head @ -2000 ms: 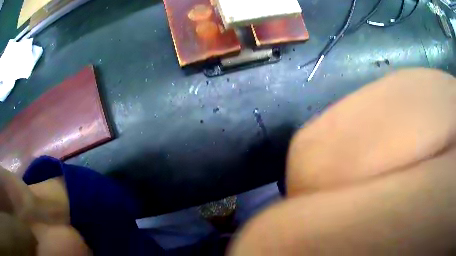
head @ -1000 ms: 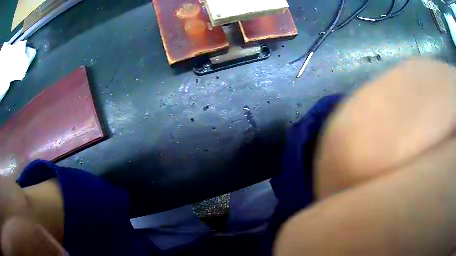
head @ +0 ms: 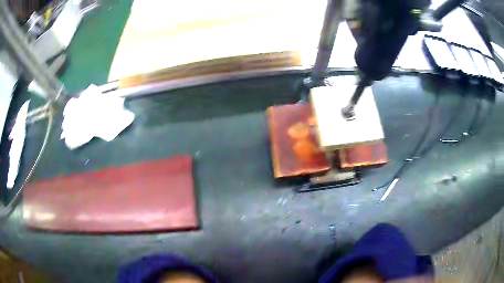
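My two hands are cut off by the bottom edge. Only a dark blue cuff (head: 160, 266) with a sliver of blurred skin shows at lower left, and another blue cuff (head: 387, 249) with a sliver of skin at lower right. Whether they hold anything is hidden. The nearest work is the press: its dark upright ram (head: 381, 47) stands over a cream pressing block (head: 345, 127) with a round metal centre. Reddish-brown fixture blocks (head: 287, 143) with orange patches lie under it. A long dark red board (head: 113, 199) lies flat left of the press.
A crumpled white cloth (head: 94, 119) lies at back left. A tan cardboard stack (head: 210, 69) is behind the bench edge. Black lamps (head: 461, 61) stand in a row at right, with thin black cables (head: 428, 138) on the bench. A thin hose (head: 47, 149) curves at far left.
The view has tilted up, bringing the press ram, cardboard and lamp row into view. The large blurred hands have dropped out at the bottom, leaving cuffs and slivers of skin.
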